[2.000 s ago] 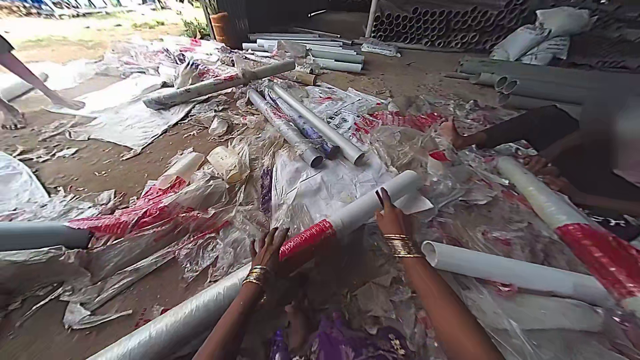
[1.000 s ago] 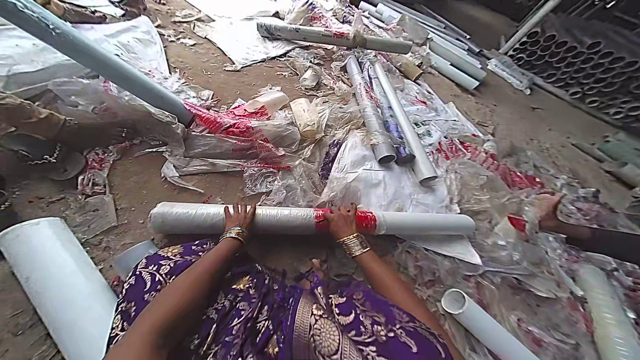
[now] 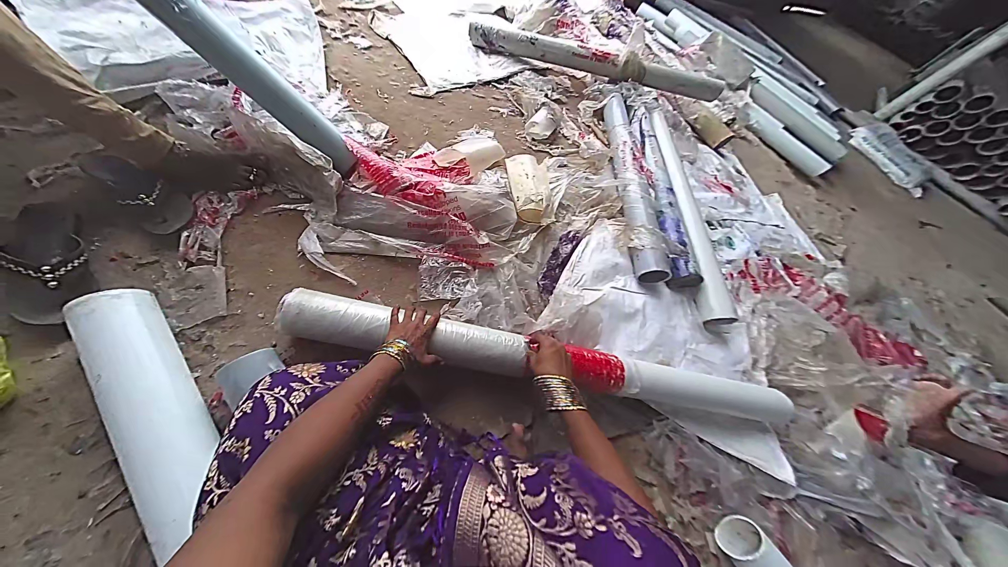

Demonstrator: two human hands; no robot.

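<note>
A long white plastic pipe (image 3: 701, 388) lies crosswise before my knees. Clear plastic film (image 3: 480, 346) wraps its left part, and a red printed band (image 3: 597, 368) goes around it right of the middle. My left hand (image 3: 415, 334) rests on the film-wrapped part with its fingers spread over the top. At the left edge of the red band, my right hand (image 3: 549, 356) curls over the pipe; its fingertips are partly hidden. A white sheet (image 3: 606, 299) lies on the ground beyond and under the pipe's right part.
A thick pale pipe (image 3: 142, 409) lies at left. Several pipes (image 3: 638, 197) rest on film scraps ahead. A co-worker's feet (image 3: 134, 189) are at upper left beside a slanted grey pipe (image 3: 260, 79). Another person's hand (image 3: 933, 409) is at right among crumpled film. A pipe end (image 3: 740, 537) shows at lower right.
The view has swung clearly since two seconds ago. My right hand has moved from the bare white part onto the red band, then to the band's left edge.
</note>
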